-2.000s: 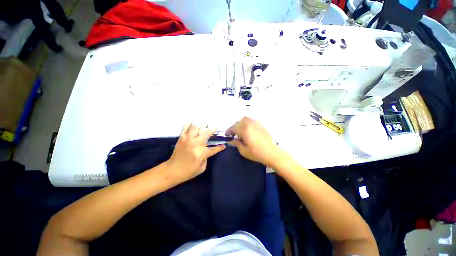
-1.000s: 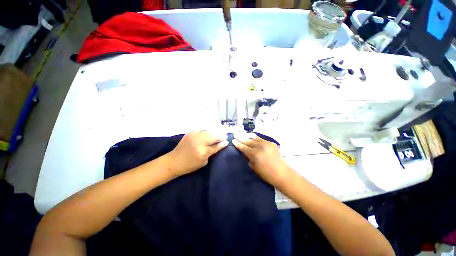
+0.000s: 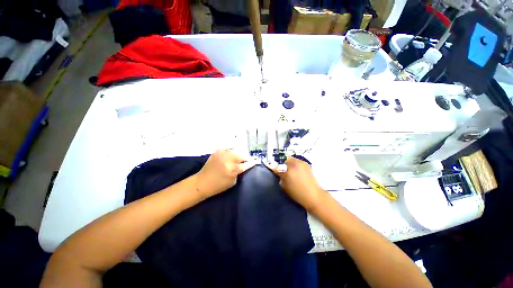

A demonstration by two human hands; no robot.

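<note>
A dark garment lies over the front edge of the white sewing table and down over my lap. Its top edge is at the needle area of the white sewing machine. My left hand pinches the top edge just left of the presser foot. My right hand holds the edge just right of it, thumb and fingertips close to the foot. The cloth between the hands lies at the foot. Whether a label is there cannot be told.
Yellow-handled thread snips lie right of the needle. A digital display is at the right table end. Red cloth lies at the far left corner. A glass jar and an upright brown rod stand behind. A control panel is upper right.
Both hands have brought the garment's edge forward to the presser foot, and more cloth now lies on the table. The view has also shifted, showing more behind the machine.
</note>
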